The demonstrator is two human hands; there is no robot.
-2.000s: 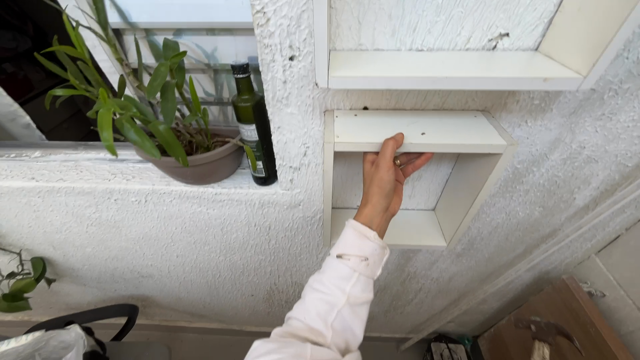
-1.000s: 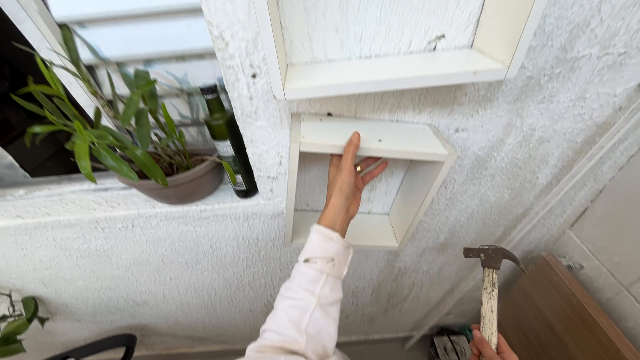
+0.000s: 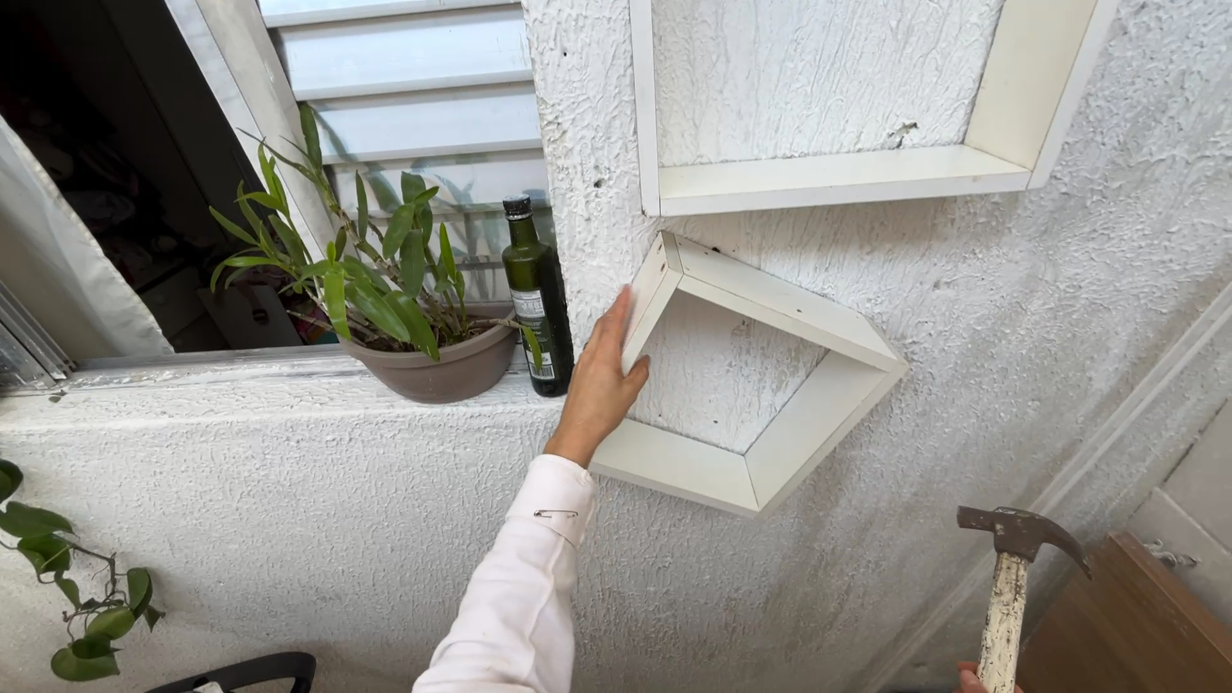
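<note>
Against the rough white wall, a small white box shelf (image 3: 784, 308) is tilted, one corner pointing up, just below a larger white box shelf (image 3: 837, 183). My left hand (image 3: 602, 380) grips the small shelf's left side board, fingers along its outer face and thumb at the inner edge. At the lower right my right hand (image 3: 970, 679), mostly cut off by the frame's bottom edge, holds a claw hammer (image 3: 1006, 597) upright by its worn, paint-flaked handle. The hammer's rusty head is apart from both shelves.
A potted plant (image 3: 433, 371) and a dark green glass bottle (image 3: 541, 318) stand on the window ledge, close to my left hand. A leafy vine (image 3: 96, 616) hangs at the lower left. A brown wooden panel (image 3: 1136, 616) stands behind the hammer at the lower right.
My left hand has moved from the small shelf's top board to its left side, and the shelf has turned from nearly level to steeply tilted. The hammer in my right hand came up into view.
</note>
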